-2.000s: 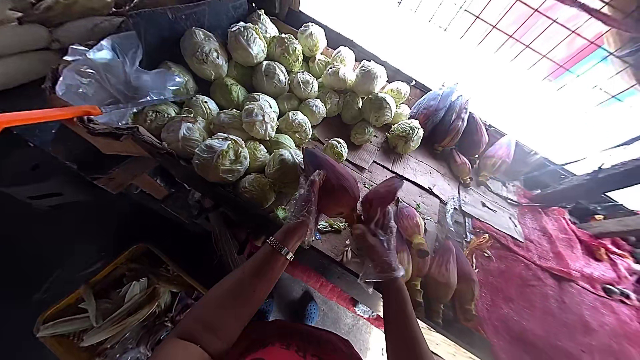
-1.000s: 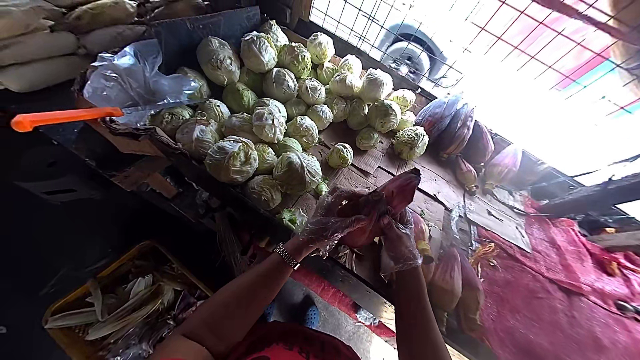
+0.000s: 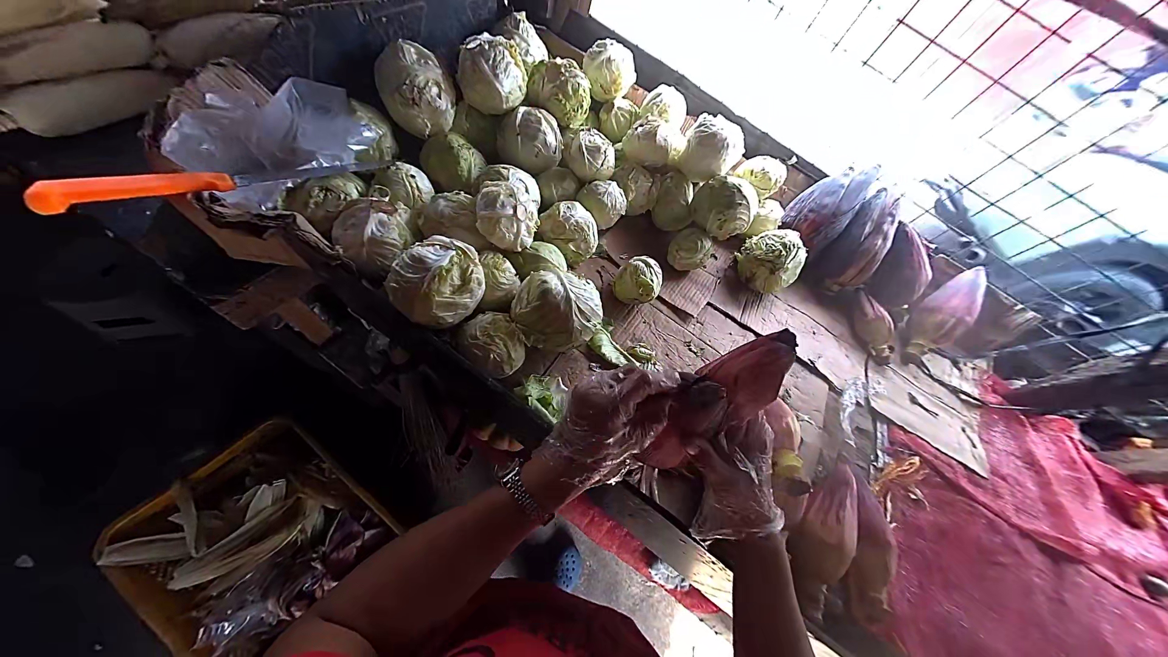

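My left hand, in a clear plastic glove with a metal-banded watch at the wrist, grips a reddish-purple banana blossom from the left. My right hand, also gloved, holds the same blossom from below on the right. The blossom's dark tip points up and right, and part of it is hidden by my fingers. Beyond my hands, green cabbages lie piled on a cardboard-covered table. More banana blossoms stand just right of my right hand, and others lie at the table's far right.
A knife with an orange handle lies at the left beside a clear plastic bag. Below left, a yellow crate holds husks and peeled leaves. Red netting covers the right side, and a wire grille rises behind the table.
The blossom was held tilted up and left two seconds ago, with a smaller purple piece at my right hand. Both hands have since come closer together around it, and its tip now points up and right.
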